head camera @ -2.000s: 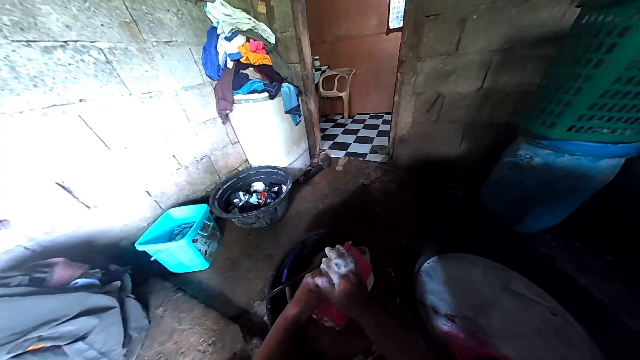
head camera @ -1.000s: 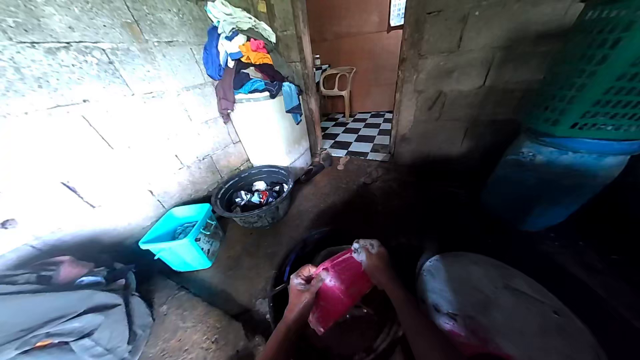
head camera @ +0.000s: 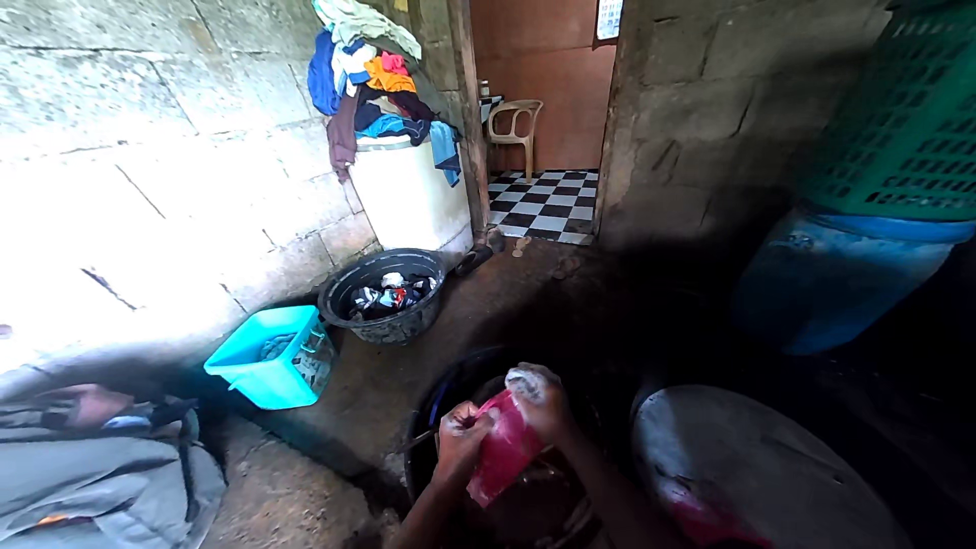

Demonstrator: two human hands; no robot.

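My left hand [head camera: 463, 436] grips one edge of a wet red cloth [head camera: 505, 450], low in the middle of the view. My right hand [head camera: 540, 396], with white suds over its fingers, is closed on the cloth's upper right part. Between and below the two hands the cloth hangs over a dark round tub [head camera: 415, 457]. The tub's contents are dim and hard to make out. To the right of it, another red cloth [head camera: 709, 518] lies on a round grey surface [head camera: 762, 450].
A black basin [head camera: 389, 328] of clothes and a turquoise bin [head camera: 282, 381] stand by the block wall. Clothes [head camera: 389, 99] are heaped on a white drum [head camera: 415, 198]. Grey fabric [head camera: 99, 488] lies at lower left. At right, a green crate [head camera: 900, 145] rests on a blue drum [head camera: 823, 282].
Two seconds ago my hands were together at a sudsy bundle with red cloth below; by one second ago they had parted, with the red cloth spread between them. They are now somewhat closer together.
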